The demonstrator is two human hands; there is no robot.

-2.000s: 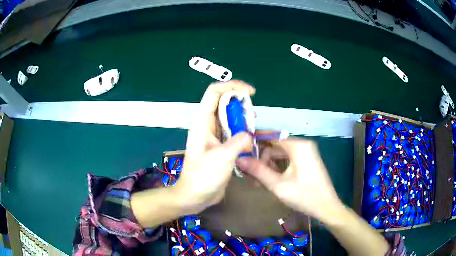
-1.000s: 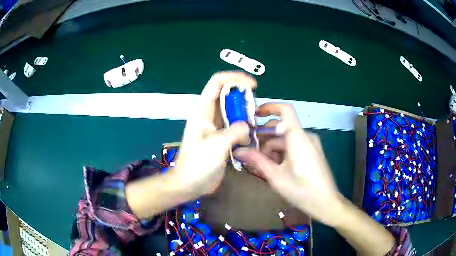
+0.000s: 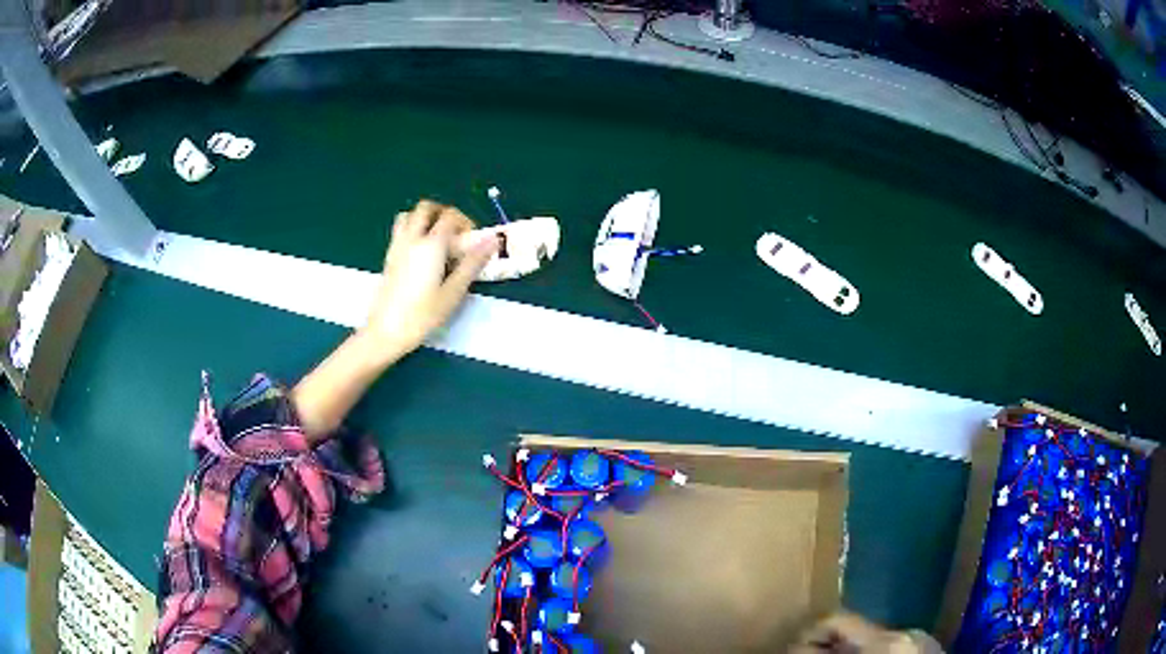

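My left hand [image 3: 428,275] is over the green belt, fingers and thumb on the left end of a white housing shell [image 3: 527,248] with a short lead at its top. Another white housing shell [image 3: 616,245] lies just right of it on the belt, with blue and red leads sticking out. My right hand [image 3: 867,635] is at the bottom edge, cut off and blurred, over the lower right corner of the open battery carton [image 3: 829,537]. Blue battery cells [image 3: 546,547] with red leads and white connectors stand in the carton's left part.
White cover plates [image 3: 807,272] lie along the belt to the right, small white pieces [image 3: 192,160] at the far left. A white rail [image 3: 665,364] separates belt and worktop. A full battery carton [image 3: 974,537] stands at right, a box of white parts [image 3: 64,326] at left.
The shell with the blue cell is no longer between my hands; a shell with leads now lies on the belt. My left hand moved left onto another shell, my right down. The view has shifted.
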